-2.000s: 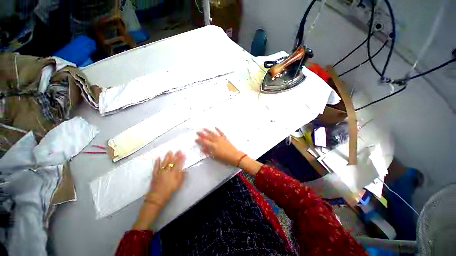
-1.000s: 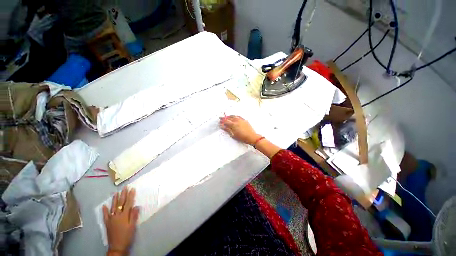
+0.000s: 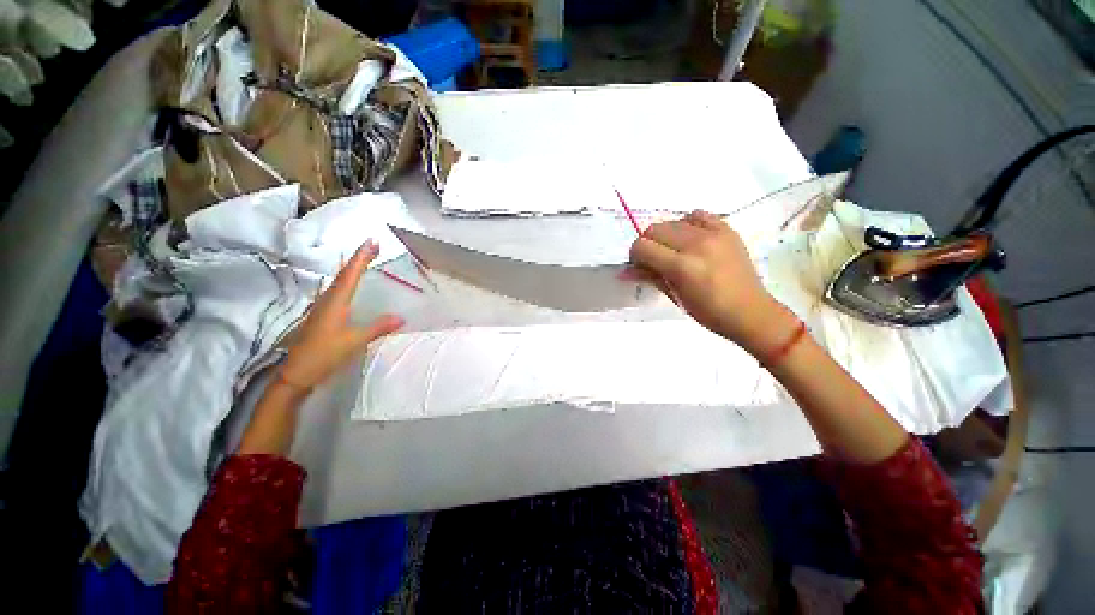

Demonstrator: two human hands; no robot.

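My right hand (image 3: 708, 270) grips the cardboard pattern (image 3: 528, 281) near its middle and also holds a thin red marking pen (image 3: 628, 212), which points up. The pattern looks raised and bowed above the table, its left end near the loose cloth. My left hand (image 3: 327, 334) is open, fingers spread, left of the pattern and by the strip's left end. The white fabric strip (image 3: 564, 366) lies flat and slightly creased nearest me. A thin red stick (image 3: 401, 280) lies on the table near my left fingertips.
White strips (image 3: 528, 198) are stacked beyond the pattern. Loose white cloth (image 3: 180, 360) lies at left, with a brown and plaid garment heap (image 3: 240, 132) behind. An iron (image 3: 907, 286) stands at right on stained cloth (image 3: 841, 348). The table (image 3: 576, 451) ends at my front.
The pattern has been lifted from its flat place and bowed by my right hand. My left hand has left the strip. The camera view has turned, shifting the garment heap rightward.
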